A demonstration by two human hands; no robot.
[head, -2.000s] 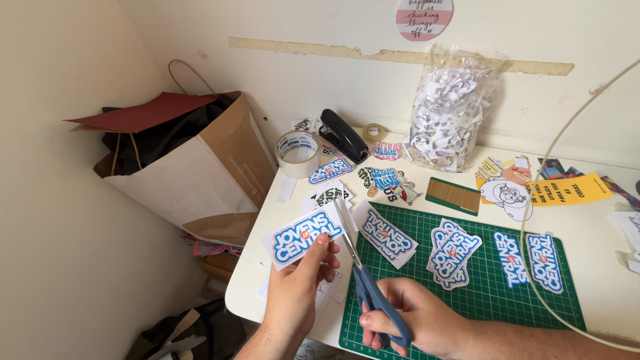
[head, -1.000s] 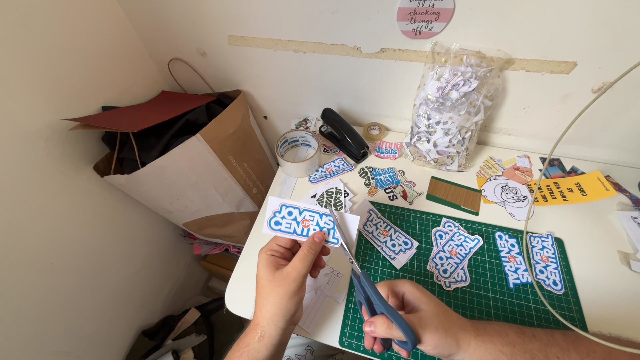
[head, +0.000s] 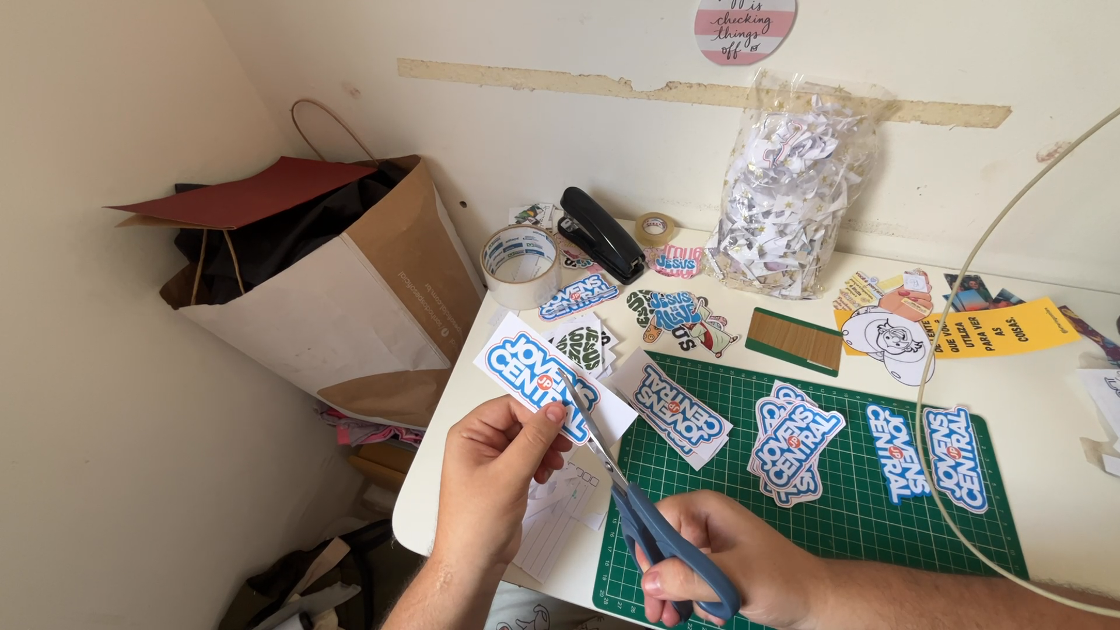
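Observation:
My left hand pinches a white paper piece with a blue lettered sticker print between thumb and fingers. In my right hand are scissors with blue-grey handles; their blades lie over the right part of the print, and whether they cut into the paper cannot be told. A green cutting mat lies beneath the scissors' side of the desk. On it rest a rectangular uncut print, a stack of trimmed stickers and a pair of trimmed stickers at the right.
Behind are a tape roll, a black stapler, a small tape roll and a clear bag of paper scraps. A pale cable arcs across the right. Left of the desk stands a paper bag.
The print in my left hand has turned, from nearly level one second ago to sloping down toward the right. The scissors have stayed in my right hand.

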